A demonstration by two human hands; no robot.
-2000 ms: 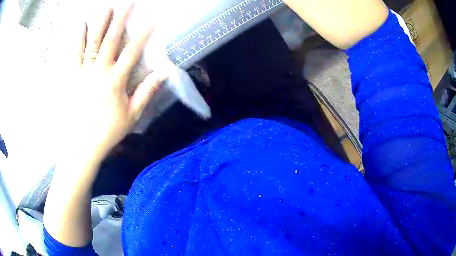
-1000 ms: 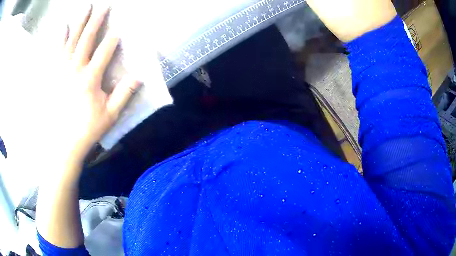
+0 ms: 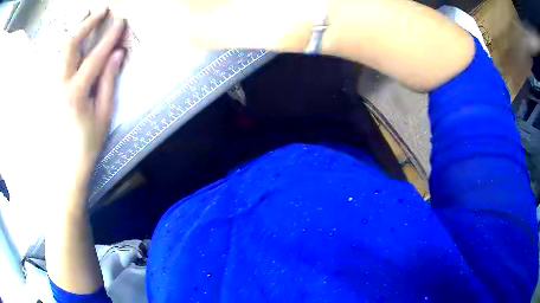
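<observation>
My left hand (image 3: 95, 71) is at the upper left over the white table, fingers bent, near a pale, glare-washed cloth (image 3: 127, 38). Whether the fingers grip the cloth cannot be told. My right forearm reaches across the top of the view toward the left. My right hand (image 3: 207, 23) is washed out by glare, and its fingers and anything in them cannot be made out. The ruler strip (image 3: 177, 103) with white scale marks runs along the table's front edge below my hands.
Crumpled pale grey cloth (image 3: 123, 263) lies at the lower left. Beige-grey cloth (image 3: 402, 115) lies at the right under my arm, beside a dark cable (image 3: 394, 127). A cardboard box (image 3: 503, 44) stands at the far upper right. The dark area below the table edge is hard to read.
My right arm has swung left across the top. My left hand has moved slightly left and its fingers have bent. The pale cloth no longer hangs over the ruler, so more of the ruler shows.
</observation>
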